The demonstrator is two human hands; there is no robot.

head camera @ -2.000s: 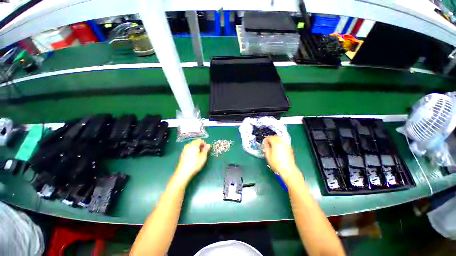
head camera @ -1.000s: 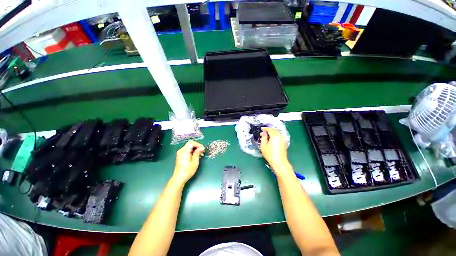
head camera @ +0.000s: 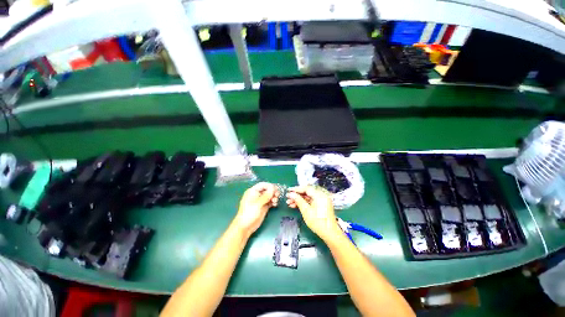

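Note:
A black plastic housing (head camera: 287,243) lies on the green bench in front of me, with a small dark part sticking out to its right. My left hand (head camera: 259,204) and my right hand (head camera: 310,207) are close together just above the housing, fingertips pinched and nearly meeting. They partly cover the pile of small metal pins (head camera: 280,189). Whatever is between the fingertips is too small to make out. The open clear bag (head camera: 332,179) with black parts is behind my right hand. Blue-handled pliers (head camera: 364,231) lie right of my right wrist, partly hidden.
Heaped black housings (head camera: 93,198) lie at left. A blister tray (head camera: 455,204) holding housings is at right, beside a white fan (head camera: 542,161). Stacked black trays (head camera: 306,117) stand at back centre. A clear zip bag (head camera: 235,168) lies by the white post (head camera: 201,93).
My right hand has left the clear bag and moved left and down to meet my left hand, which has shifted right over the pins. More of the pliers now shows.

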